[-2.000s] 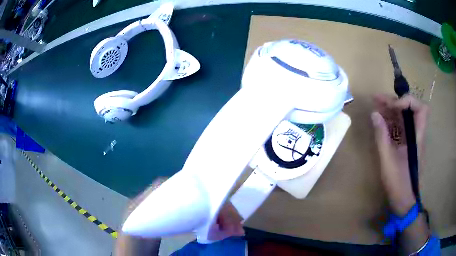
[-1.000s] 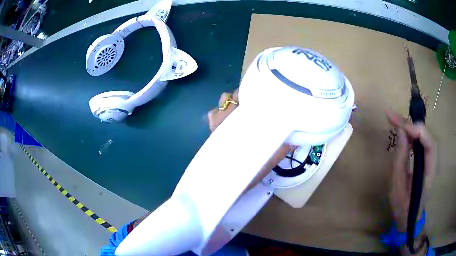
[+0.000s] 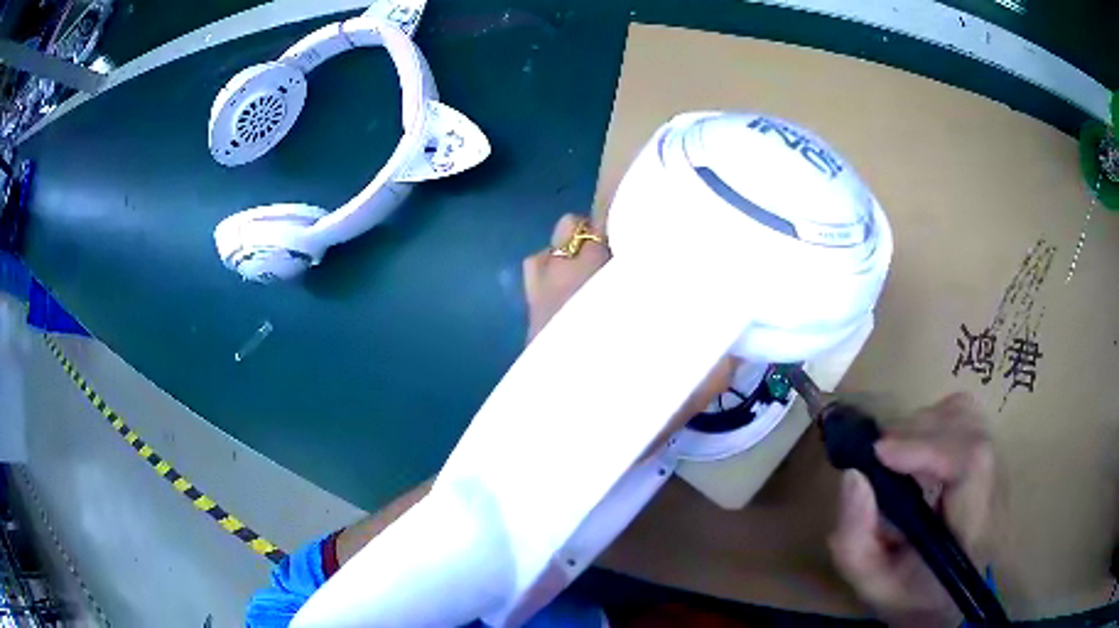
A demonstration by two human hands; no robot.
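Observation:
White cat-ear headphones (image 3: 540, 405) stand large in front of me, one closed ear cup (image 3: 767, 227) on top. Below it the open ear cup (image 3: 733, 444) lies on the cream holding fixture (image 3: 733, 481), with a green circuit board (image 3: 778, 382) partly visible. My right hand (image 3: 918, 509) holds the black soldering iron (image 3: 886, 481), its tip at the circuit board. My left hand (image 3: 567, 272), with a gold ring, is mostly hidden behind the headphones; its fingers' hold cannot be seen.
A second white cat-ear headset (image 3: 415, 92) lies on the green bench (image 3: 147, 233) at the upper left. Brown cardboard (image 3: 945, 184) with dark characters lies under the work. A green solder spool (image 3: 1101, 153) is at the right edge. A small clear piece (image 3: 254, 341) lies on the bench.
My right hand has brought the soldering iron left and down to the open cup's circuit board. My left hand first moved from the headband to behind the headphones and has stayed there.

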